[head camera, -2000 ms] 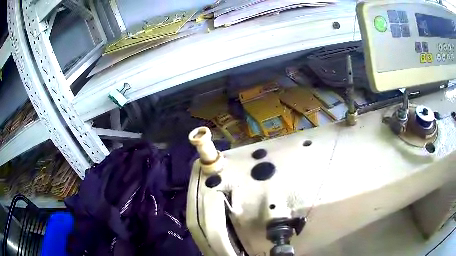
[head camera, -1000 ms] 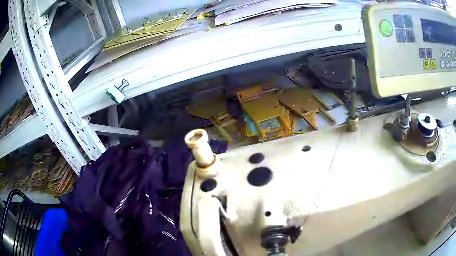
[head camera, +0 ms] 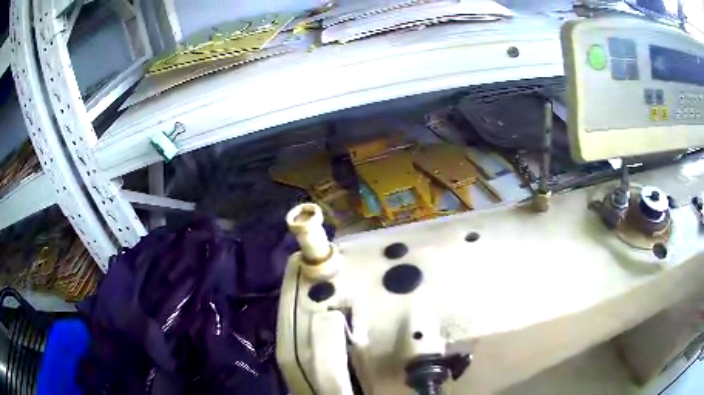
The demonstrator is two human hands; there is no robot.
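The cream sewing machine head [head camera: 494, 285] fills the lower right. A cream-brass knob [head camera: 309, 231] stands on its left end, and the dark thread tension assembly [head camera: 432, 369] sits on its face at the bottom edge. A heap of dark purple garment pieces [head camera: 185, 301] with pale glints lies left of the head. The needle area is out of the picture. Neither of my hands is in view.
A blue bin [head camera: 63, 356] and black curved tubes [head camera: 17, 339] are at lower left. A white shelf [head camera: 324, 85] with a teal clip [head camera: 165, 142] runs behind. Yellow-brown templates [head camera: 395, 183] lie beneath it. The control panel [head camera: 641, 92] is upper right.
The view has shifted a little, so the shelf, clip, garment heap and blue bin appear slightly further left. The heap keeps much the same shape. No hand has appeared.
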